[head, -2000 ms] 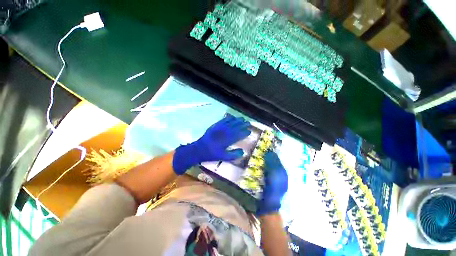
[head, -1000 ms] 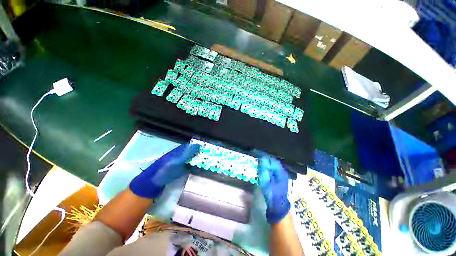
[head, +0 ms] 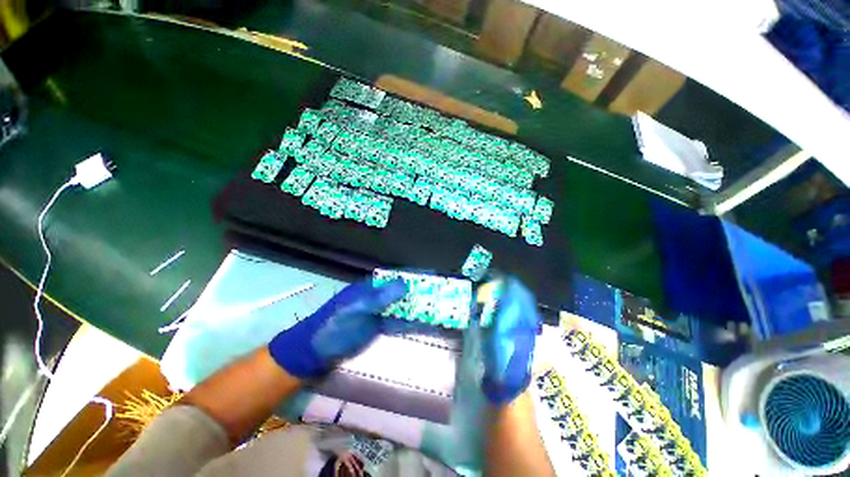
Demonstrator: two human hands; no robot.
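My left hand (head: 340, 326), in a dark blue glove, holds the left end of a PCB panel (head: 431, 299), green solder side up, above a grey work block (head: 396, 363). My right hand (head: 511, 340), gloved and motion-blurred, is just right of the panel, with a small gap between them. A small piece with yellow on it, apparently a single board (head: 486, 300), shows at its fingertips. One loose single PCB (head: 477, 263) lies tilted on the black foam stack (head: 419, 244), near its front edge. Rows of green single PCBs (head: 410, 168) lie farther back.
Panels with yellow components (head: 634, 382) lie on white paper and blue packaging at right. A small fan (head: 806, 419) and a blue crate (head: 769, 279) are beyond. Thin white strips (head: 174, 295) and a charger (head: 93, 171) lie left. A carton with yellowish strips (head: 140, 410) is lower left.
The panel, yellow side showing two seconds ago, is green side up and now looks shorter. A loose single PCB now lies near the foam's front edge. My right hand is apart from the panel.
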